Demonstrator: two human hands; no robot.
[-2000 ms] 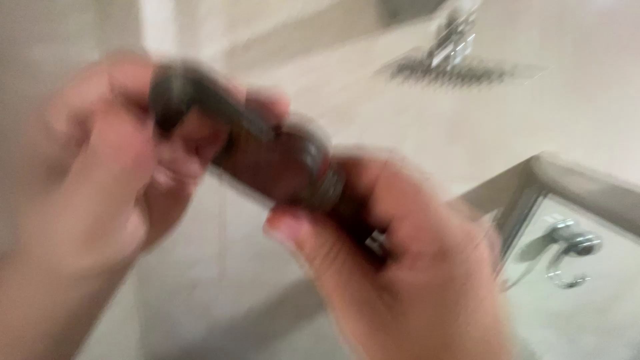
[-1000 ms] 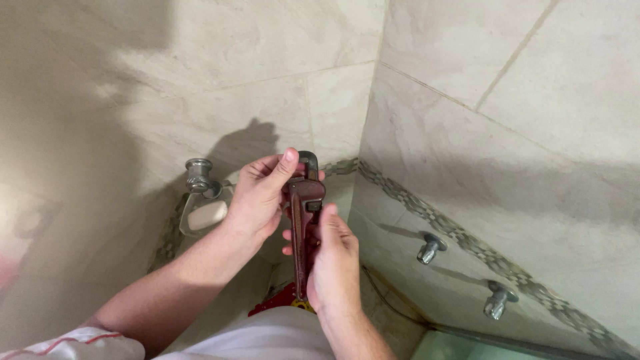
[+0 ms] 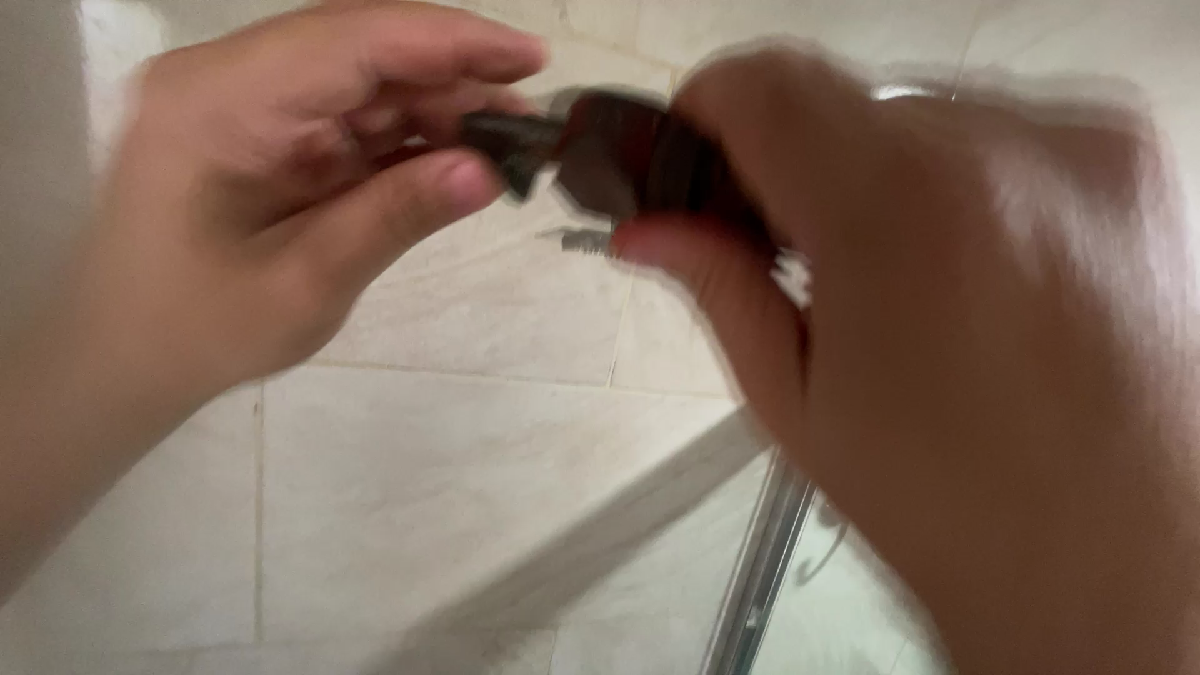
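A dark red pipe wrench [image 3: 609, 155], blurred by motion, is held up near the top middle of the view. My right hand [image 3: 900, 281] is closed around its body and handle, with the thumb along the underside; most of the handle is hidden behind the fingers. My left hand [image 3: 309, 187] is at the wrench's dark hook jaw [image 3: 506, 141], the thumb tip beside it and the fingers curled above. Whether the left fingers press on the jaw cannot be told from the blur.
Behind the hands stands a wall of light marbled tiles [image 3: 469, 487]. Part of a shower head [image 3: 586, 241] shows below the wrench. A metal-framed glass edge [image 3: 764, 572] runs up at the lower right, with a diagonal shadow beside it.
The view has swung from the low corner with the valve handles up to the shower wall. The wrench, upright between both hands one second ago, is now tilted, its jaw end towards the left hand.
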